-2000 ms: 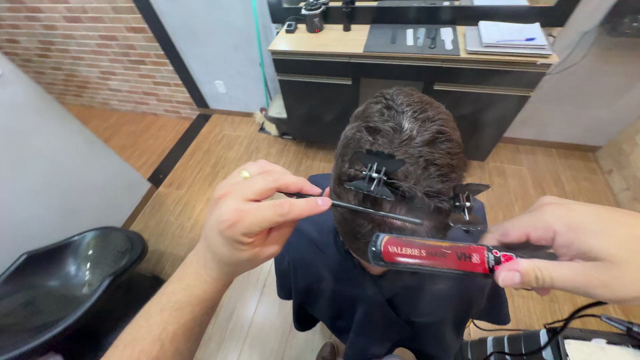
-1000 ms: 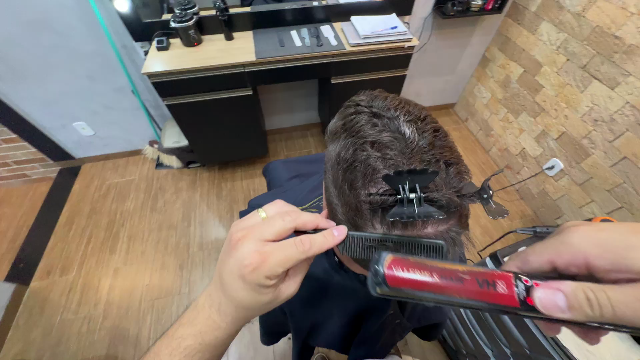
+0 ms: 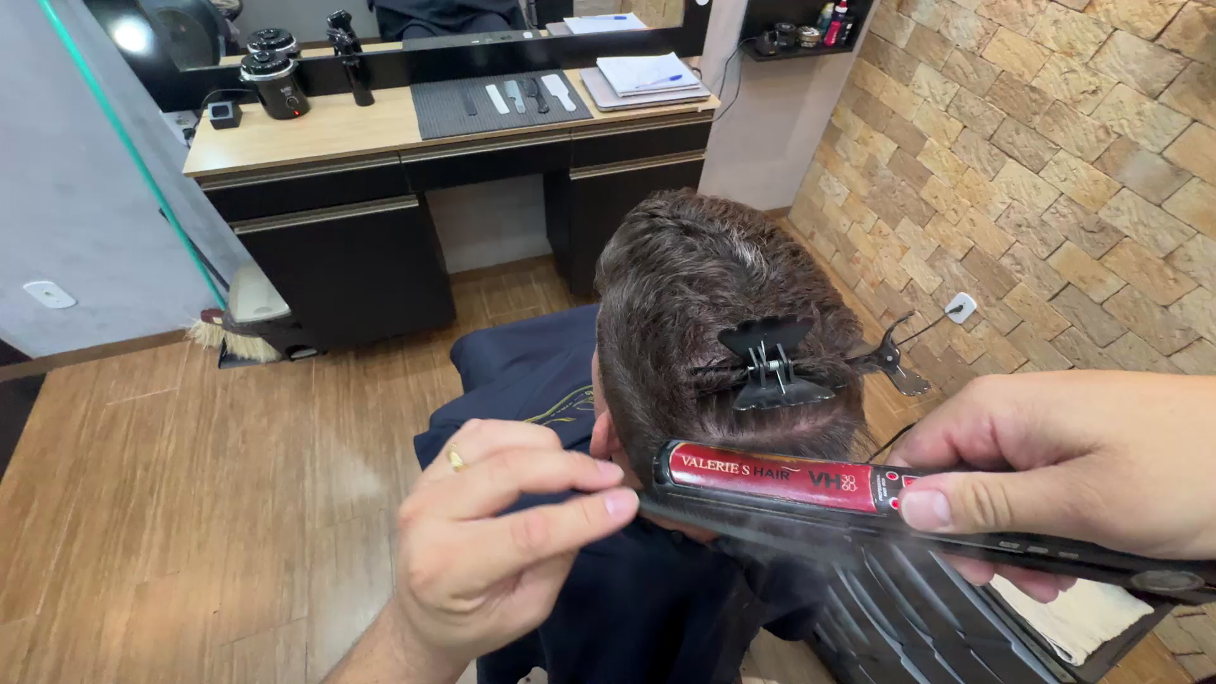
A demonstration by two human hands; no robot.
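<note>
My left hand (image 3: pixel 518 532), with a ring on one finger, pinches the end of a dark comb (image 3: pixel 698 518) at the lower back of a seated person's head. My right hand (image 3: pixel 1035 475) grips a red and black hair straightener (image 3: pixel 779 477), whose plates lie against the hair at the nape, just above the comb. Faint vapour shows below it. A black claw clip (image 3: pixel 774 366) holds up the dark hair (image 3: pixel 703 275) on the back of the head, and a second clip (image 3: pixel 898 361) sticks out at the right side. The person wears a dark cape (image 3: pixel 608 608).
Ahead stands a counter (image 3: pixel 304 142) with combs on a grey mat (image 3: pixel 442 109), papers (image 3: pixel 651 76) and a black jar-like device (image 3: pixel 275 85). A stone-clad wall (image 3: pixel 1064 180) is at right. Below my right hand is a black ribbed surface (image 3: pixel 912 608) with a white cloth (image 3: pixel 1073 617). A broom (image 3: pixel 233 337) rests at left.
The straightener has come closer to the nape, against the hair beside the comb. The comb, flat and plainly visible a second ago, is now mostly hidden. The view has swung right since two seconds ago.
</note>
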